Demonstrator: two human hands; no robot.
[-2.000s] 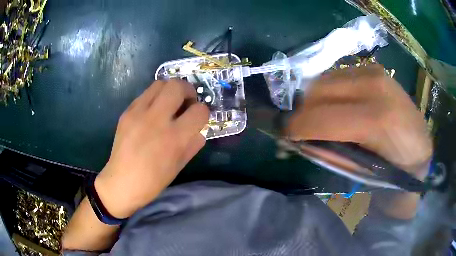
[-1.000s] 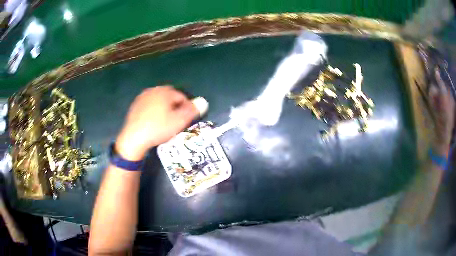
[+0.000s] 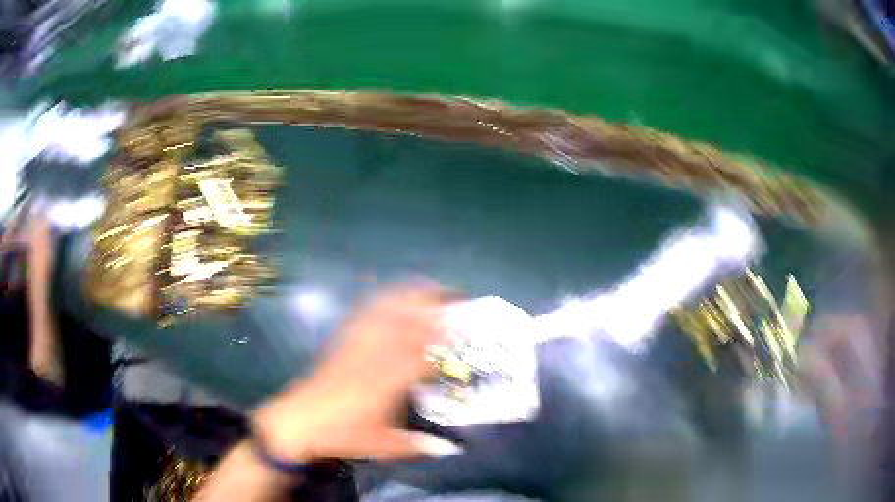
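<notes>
The whole view is blurred by motion. A white socket housing (image 3: 510, 377), open side up, lies on the dark green mat with brass-coloured parts inside. A white cord in a clear plastic bag (image 3: 638, 304) runs from its upper right. My left hand (image 3: 363, 377) is at the housing's left side, fingers over its upper left edge. The thumb, with a white cover on its tip, lies just below the lower edge. Blur hides whether the hand grips it. A pinkish smear at the right edge may be my right hand (image 3: 849, 358); its fingers and anything held are unreadable.
A tan tray (image 3: 137, 235) heaped with brass strips is at the left; more brass strips (image 3: 751, 324) lie at the right. A brown ledge (image 3: 471, 118) separates the mat from the bright green belt (image 3: 608, 54). Another person's arm (image 3: 41, 304) shows at far left.
The view has swung, so the housing and bag appear lower and further right. My left hand has moved from the housing's upper left corner to its left side, with the thumb lower.
</notes>
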